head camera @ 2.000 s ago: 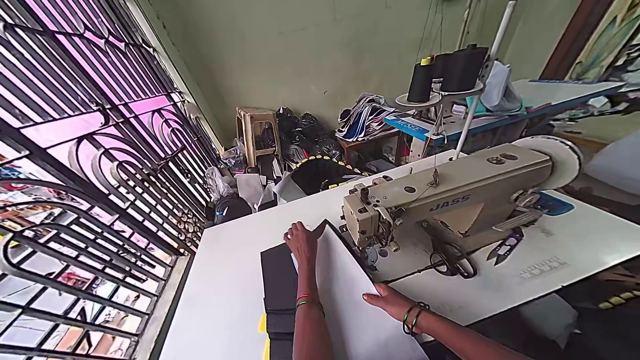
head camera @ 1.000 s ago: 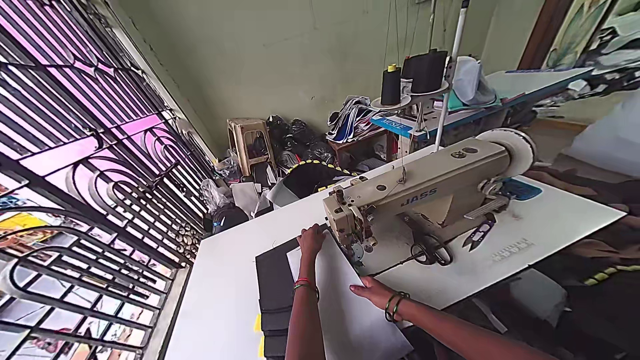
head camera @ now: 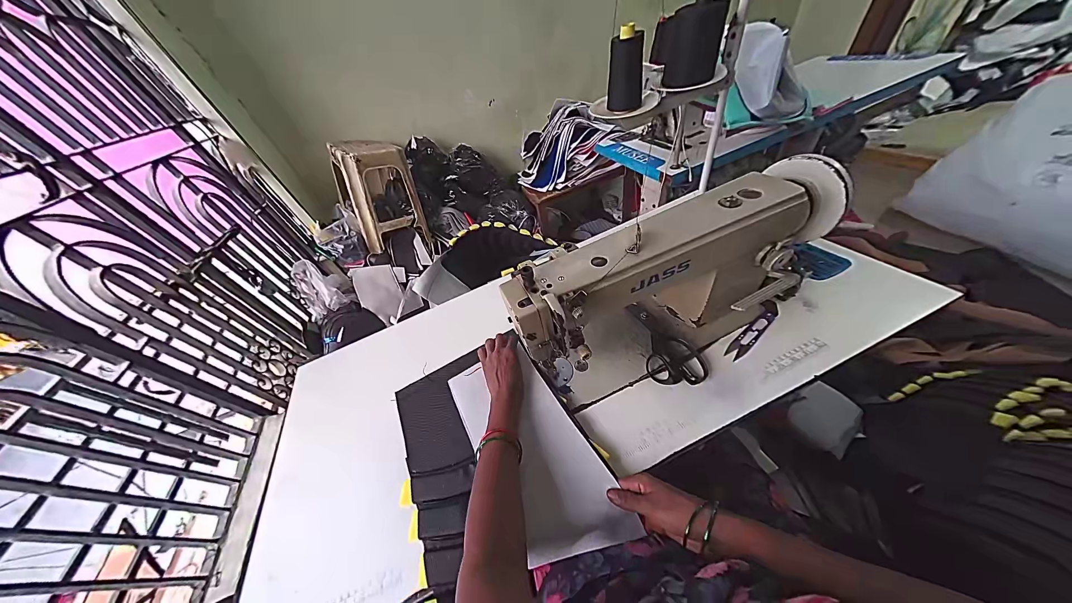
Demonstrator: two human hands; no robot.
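Note:
A white sheet (head camera: 561,477) lies over black material on the table, its right edge beside the needle area of a JASS sewing machine (head camera: 662,268). My left hand (head camera: 502,368) rests flat on the sheet's far end, just left of the machine's head. With thumb and fingers, my right hand (head camera: 657,505) grips the near right edge of the sheet. Left of the sheet lie overlapping black fabric pieces (head camera: 435,435) with yellow bits along their left side. Black-handled scissors (head camera: 677,364) and small thread snips (head camera: 751,331) lie on the machine's bed and table.
Black thread cones (head camera: 626,71) stand on a thread stand behind the machine. A metal window grille (head camera: 151,318) runs along the left. Beyond the table are a plastic stool (head camera: 377,188), black plastic bags (head camera: 469,172) and a second blue-edged table (head camera: 888,84). Dark fabric with yellow bits (head camera: 963,444) lies at right.
The sheet's right edge now lies along the needle area, with a yellow bit showing under it. Both hands stay on the sheet.

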